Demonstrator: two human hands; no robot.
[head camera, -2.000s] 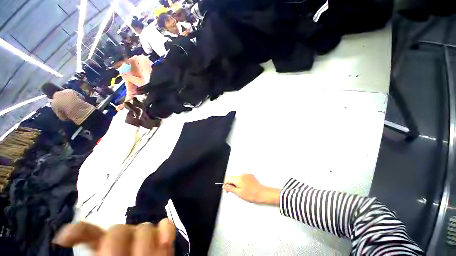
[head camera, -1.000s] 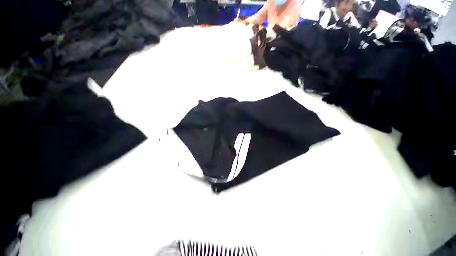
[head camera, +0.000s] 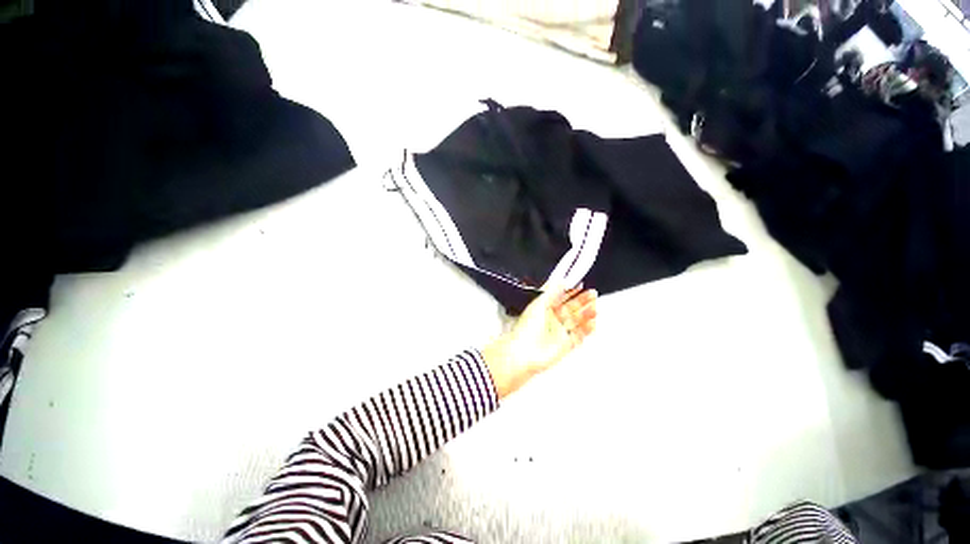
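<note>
Black trousers (head camera: 649, 202) lie folded on the pale table, with the waistband end towards me. A white waistband lining (head camera: 431, 213) with a thin dark line runs along the left edge, and its other end curves up on the cloth. My left hand (head camera: 548, 329) reaches in from the lower left, palm up, fingers loosely curled and apart from the thumb. It touches the near corner of the waistband; no grip on it shows. My right hand is out of the picture; only a striped sleeve shows at the bottom right edge.
Black garments (head camera: 149, 138) cover the far left of the pale table (head camera: 266, 319). A large heap of dark trousers (head camera: 851, 223) lies along the right side. Tiny dark specks lie on the tabletop. White bands show at the left edge.
The view has swung down and round from the workers to the table. My left hand has come onto the near waistband corner. My right hand, seen earlier with a thin tip, has left view.
</note>
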